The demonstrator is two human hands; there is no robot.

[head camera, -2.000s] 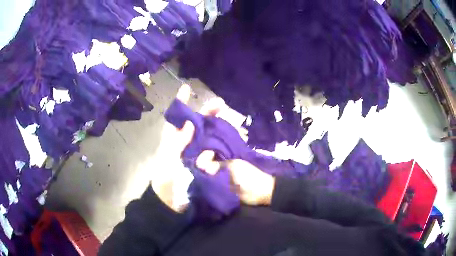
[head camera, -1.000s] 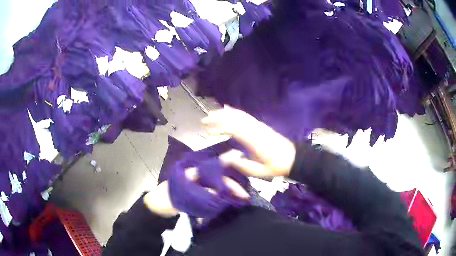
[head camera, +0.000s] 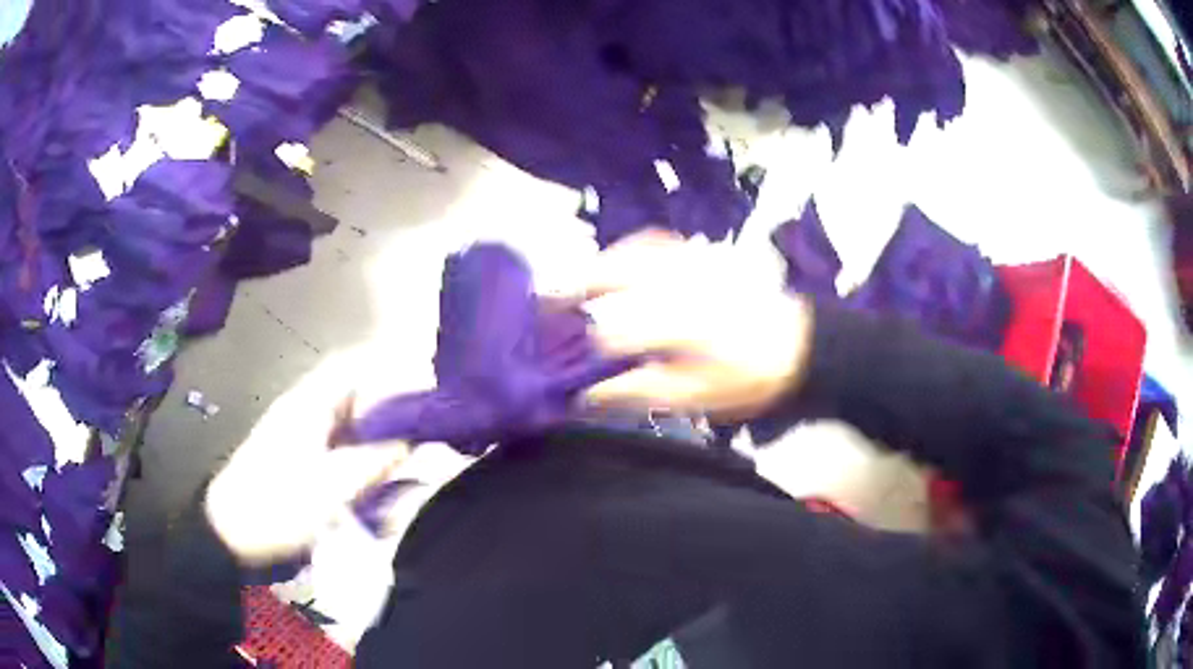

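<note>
A small purple garment [head camera: 487, 327] is stretched between my two hands above my lap, with one part standing up in the middle. My left hand [head camera: 308, 451] holds its left end, overexposed and blurred. My right hand [head camera: 700, 320] holds its right side, also washed out, so the single fingers are hard to make out. The garment's lower edge meets my dark clothing.
A purple garment pile [head camera: 550, 92] hangs in a fringe ahead, and another pile [head camera: 98, 261] is at the left. A red bin [head camera: 1099, 333] stands at the right beside a purple heap [head camera: 932, 281]. A red perforated basket [head camera: 291, 630] is at the lower left.
My hands have moved apart, left hand outward to the left. The garment, bunched low between them before, now stands up and spans between them. The view has shifted, showing more of the red bin.
</note>
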